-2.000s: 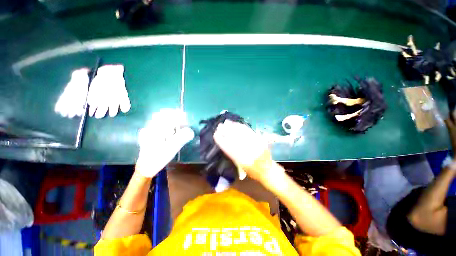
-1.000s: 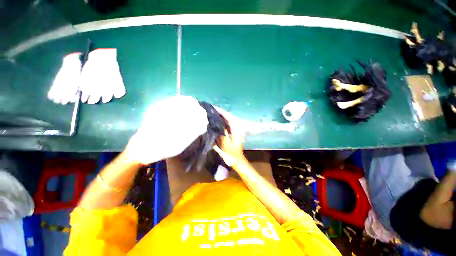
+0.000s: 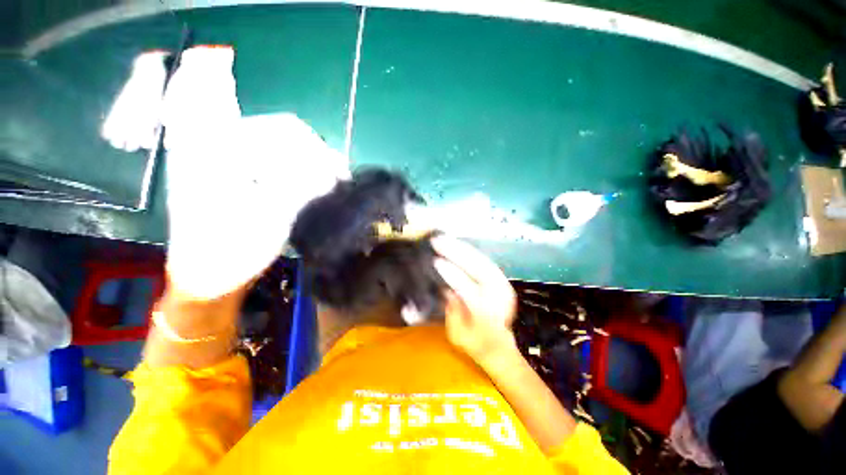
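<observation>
A black tufted piece (image 3: 357, 232) is held between my two hands at the bench's near edge, with a short beige part showing near its middle. My left hand (image 3: 243, 195), in a thick white glove, is on the piece's left side; glare hides its fingers. My right hand (image 3: 475, 295) looks bare and holds the piece's right side with its fingers. A small white bottle with a blue tip (image 3: 577, 210) lies on the green bench (image 3: 482, 111) to the right.
Another black piece with two beige prongs (image 3: 710, 186) lies at right, more at the far right edge beside a tan rectangle (image 3: 826, 211). White spare gloves (image 3: 139, 100) lie at left by a dark-edged panel. Below are red stools (image 3: 640, 371). A person's arm (image 3: 812, 380) shows at lower right.
The black piece has been turned and now shows a beige part between my hands. My gloved left hand has moved up and left, now overlapping the spare gloves. The view has shifted.
</observation>
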